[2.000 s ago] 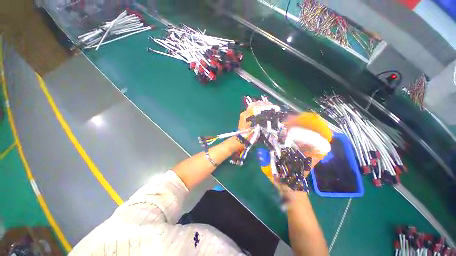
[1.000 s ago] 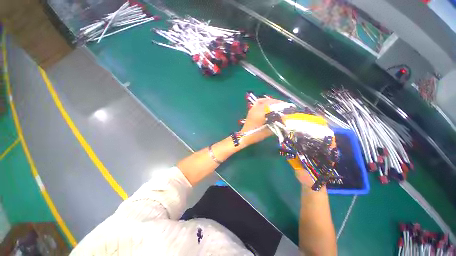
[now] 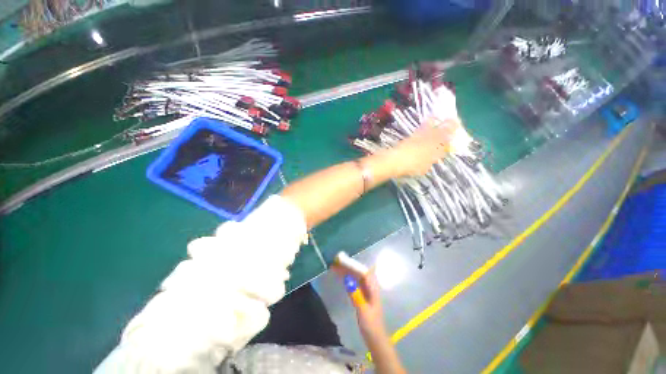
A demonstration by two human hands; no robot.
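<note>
A heap of wire harnesses (image 3: 456, 193) with white sleeving lies fanned at the bench's front edge, red connector ends pointing away, dark ends towards me and past the edge. My left hand (image 3: 437, 142), with pale and orange finger coverings, is on top of the heap; its fingertips blend into the white sleeves, so its grip is unclear. My right hand (image 3: 359, 285) is low, off the bench edge, with white, blue and orange finger coverings. It looks empty, its fingers apart. No harness shows in it.
The blue parts bin (image 3: 164, 175) holds small black parts at left centre. Another harness pile (image 3: 197, 95) lies behind it. A metal rail (image 3: 358, 88) crosses the bench behind. More blurred harnesses (image 3: 573, 84) lie far right. The grey floor has yellow lines.
The view has swung right, so the bin now shows at left. The hands have parted; the bundle with coloured wires between them is no longer in view. My left hand has reached onto another heap.
</note>
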